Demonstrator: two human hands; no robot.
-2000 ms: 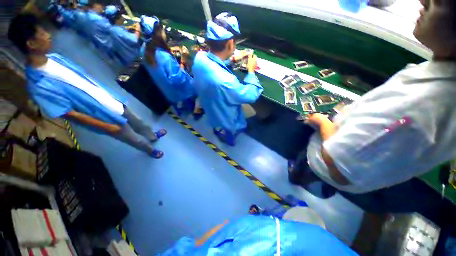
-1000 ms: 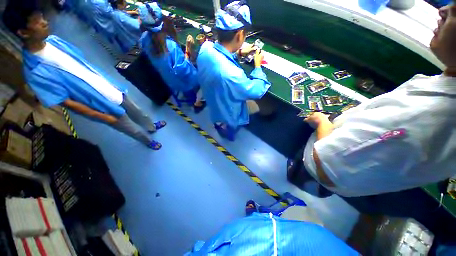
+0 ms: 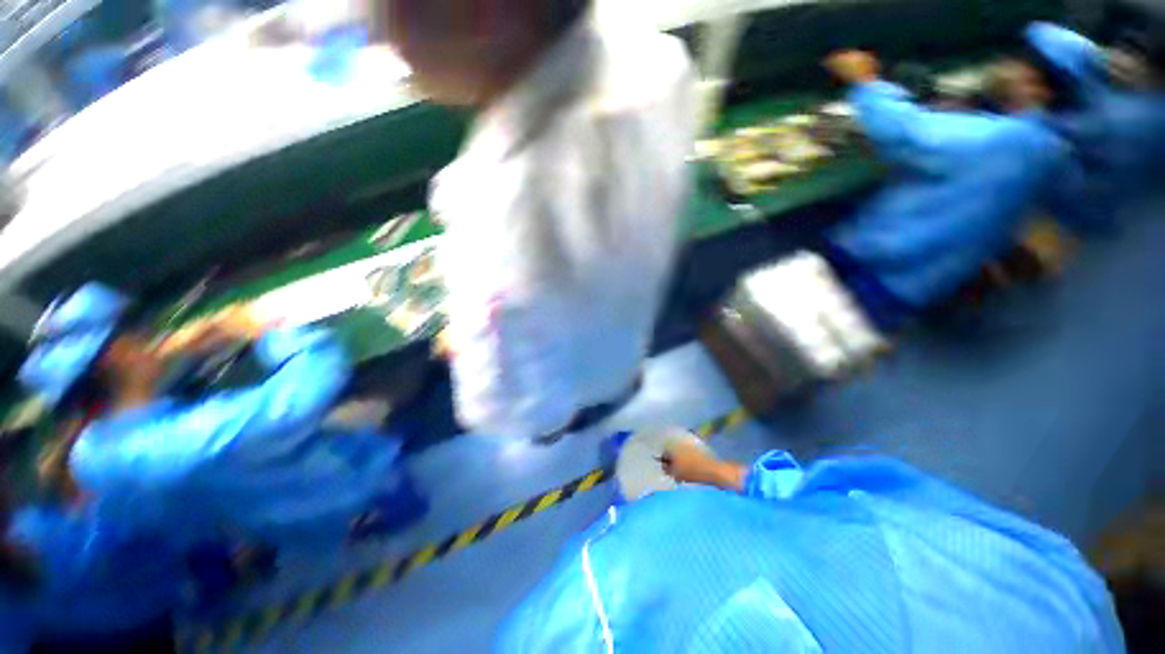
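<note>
The round grey stool seat [image 3: 643, 468] stands low in front of me, beside the yellow-black floor tape. One hand, which looks like my right hand [image 3: 696, 464], reaches out of a blue sleeve onto the seat's right side. It is small and blurred, so its grip cannot be told. My blue smock fills the bottom middle. My left hand is out of the picture.
A person in a white shirt [image 3: 556, 243] stands close ahead at the green bench [image 3: 339, 326], which bears blurred phone units. People in blue smocks work at left and right. A silvery box [image 3: 799, 319] stands on the blue floor.
The view has swung right and blurred; the white-shirted person has shifted from right to middle. A hand now shows on the stool. The silvery box and a right-hand worker show more fully.
</note>
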